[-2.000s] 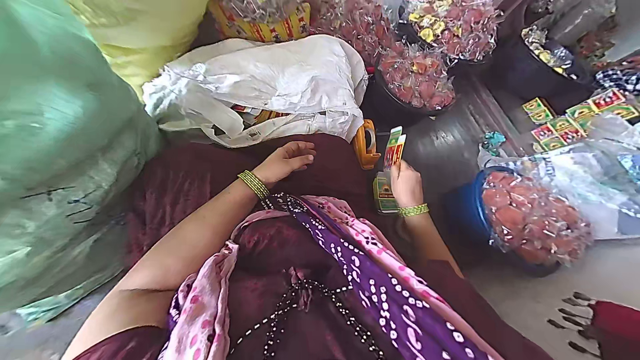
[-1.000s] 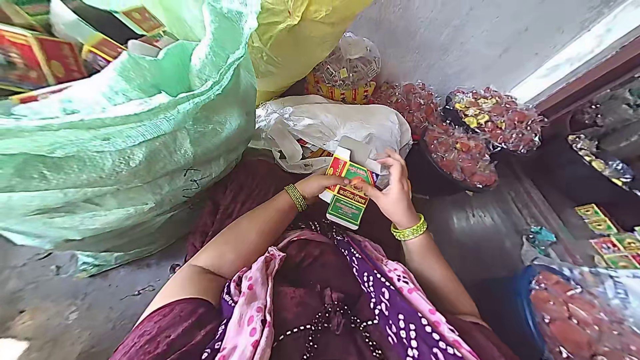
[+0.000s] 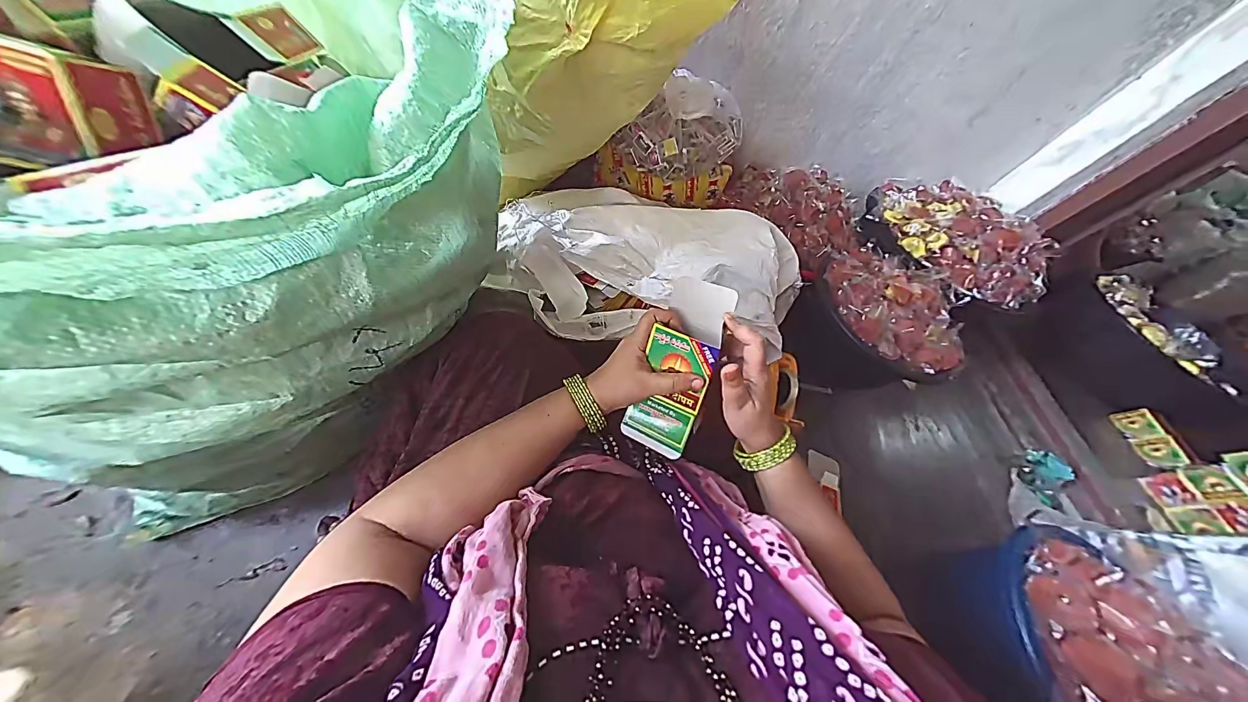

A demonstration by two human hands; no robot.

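Observation:
A small printed cardboard box (image 3: 665, 419), green, red and yellow, is held above my lap, with a white flap standing up at its top end. My left hand (image 3: 648, 375) grips the box, its thumb lying across the printed front. Beside the flap is my right hand (image 3: 746, 385), fingers raised and apart; whether a fingertip touches the flap's edge is hard to tell. Just beyond both hands lies a white plastic sack (image 3: 682, 239) with some printed pieces in its mouth. Part of an orange object (image 3: 786, 385) shows behind my right hand.
A large green woven sack (image 3: 244, 322) of printed boxes stands at left, a yellow sack (image 3: 575, 88) behind it. Black tubs of wrapped reddish items (image 3: 892, 312) line the wall. A blue tub (image 3: 1024, 585) is at lower right, near flat printed packets (image 3: 1204, 487) on the floor.
Two seconds ago my left hand was empty and my right held the carton; now my left hand holds it. Since one second ago my right hand has come off its front. The view has swung left.

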